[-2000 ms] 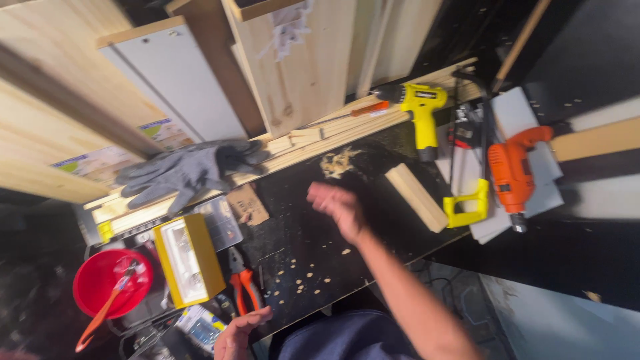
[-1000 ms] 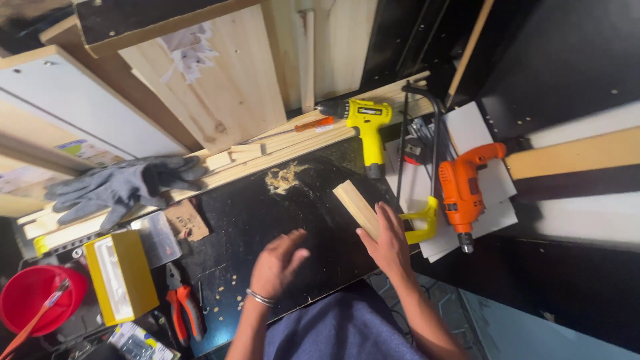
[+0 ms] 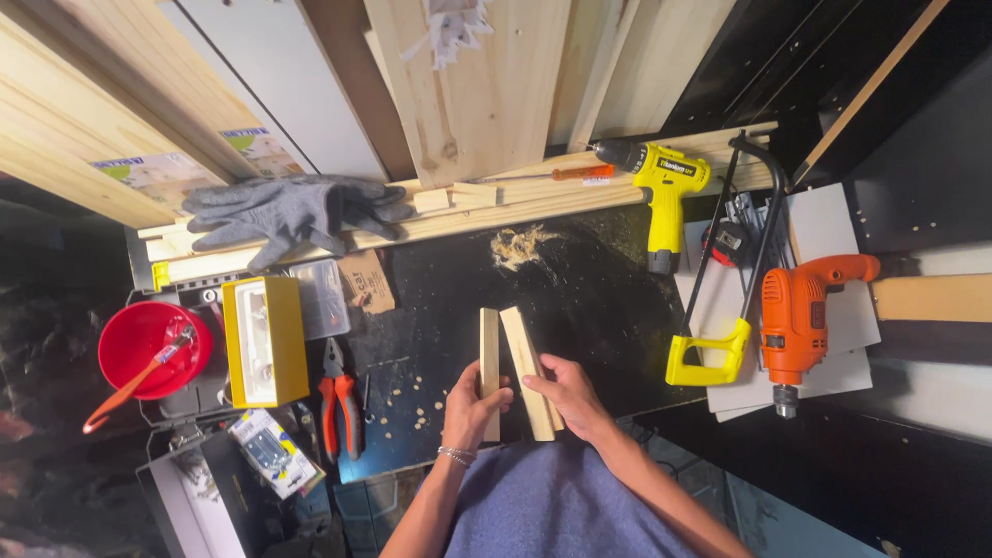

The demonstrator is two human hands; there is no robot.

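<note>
Near the front edge of the black worktop (image 3: 434,294), my left hand (image 3: 474,403) grips a short wooden strip (image 3: 489,349) that stands roughly lengthwise to my body. My right hand (image 3: 570,394) is closed around a second wooden piece (image 3: 527,364), which leans a little to the left at its far end; a further strip seems to lie along its right side. The far ends of the two held pieces are close, with a narrow gap between them. A heap of wood shavings (image 3: 518,246) lies beyond them.
Combination pliers (image 3: 339,411), a yellow box (image 3: 294,341), a red bowl (image 3: 124,349) with a brush and grey gloves (image 3: 287,213) are left. A yellow cordless drill (image 3: 666,194), a hacksaw (image 3: 709,364) and an orange corded drill (image 3: 797,318) are right. Boards (image 3: 480,101) stand behind.
Both hands have come together in front of my body. The left hand, empty one second ago, now holds a strip; the wood seen by the right hand then is now held closer to me.
</note>
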